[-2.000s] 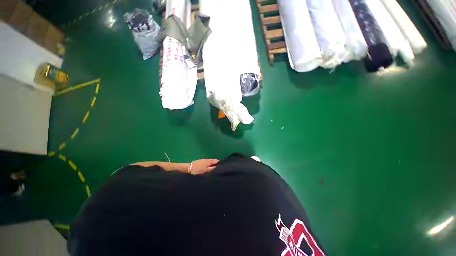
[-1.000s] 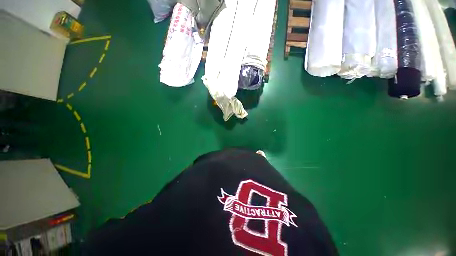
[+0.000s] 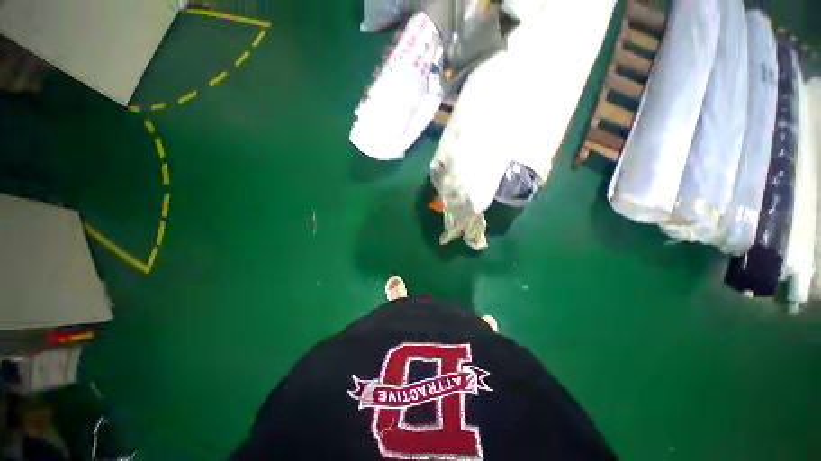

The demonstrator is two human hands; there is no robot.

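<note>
Neither of my hands is in the picture. Nearest in front of me are wrapped fabric rolls on pallets. A long white roll (image 3: 518, 99) with a bunched, loose wrapping end points toward me. Beside it the end of a dark roll in clear plastic (image 3: 519, 184) shows. A shorter white roll with red print (image 3: 401, 99) lies to its left, with a grey cloth or plastic (image 3: 474, 38) across the gap between them.
A wooden pallet (image 3: 621, 85) stands right of the long roll. Several pale rolls (image 3: 680, 117) and a dark roll (image 3: 768, 225) lie further right. White-topped furniture (image 3: 45, 261) is at the left, beside yellow floor tape (image 3: 166, 180). My feet show on the green floor (image 3: 270, 225).
The view has turned, and the rolls have shifted right in the picture. The forearm and hand seen two seconds ago have left the view. Feet now show below my shirt's front.
</note>
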